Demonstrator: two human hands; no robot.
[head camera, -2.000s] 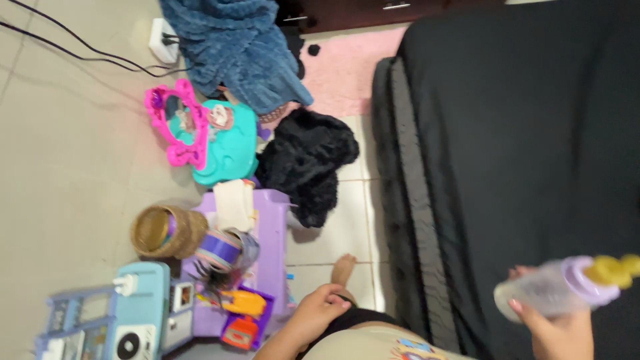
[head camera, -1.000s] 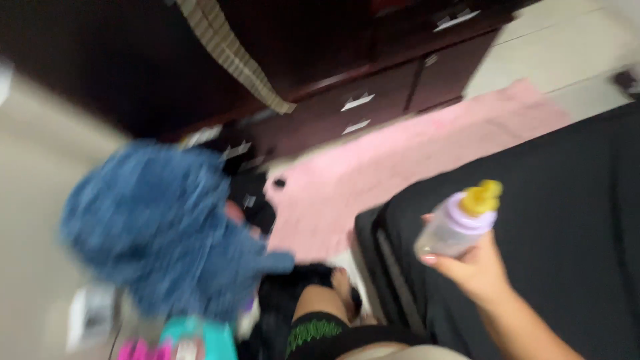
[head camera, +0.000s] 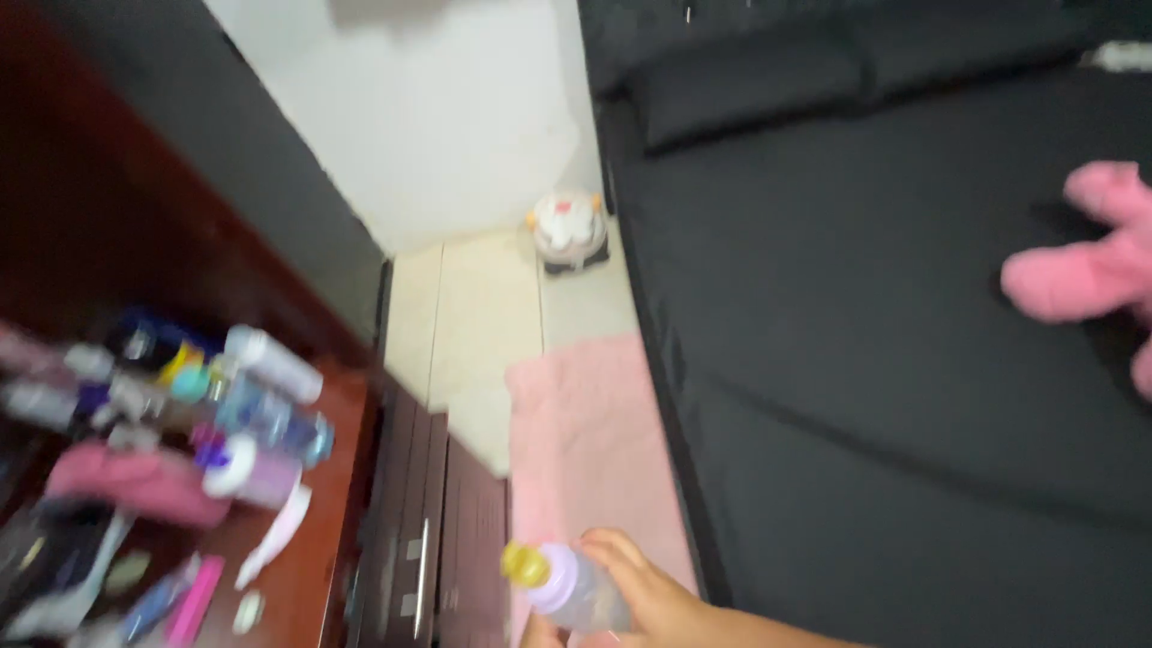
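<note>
At the bottom centre, my right hand (head camera: 652, 598) is wrapped around a clear baby bottle (head camera: 589, 589) with a lilac collar and a yellow top. The bottle lies tilted, its top pointing left, above the pink rug. Part of my left hand (head camera: 540, 632) shows at the bottom edge, just under the bottle's collar; most of it is out of view, and whether its fingers grip the bottle cannot be told.
Left, a dark red wooden dresser top (head camera: 346, 504) holds several bottles and small items, above drawers (head camera: 405, 549). A pink rug (head camera: 585, 432) runs beside the black-covered bed (head camera: 855, 360), which bears a pink plush toy (head camera: 1080, 279). A round white object (head camera: 569, 229) stands near the wall.
The view has swung from the toys and blue cloth to the dresser and bed. My right hand still holds the bottle, now over the rug instead of the bed. My left hand has come close to it.
</note>
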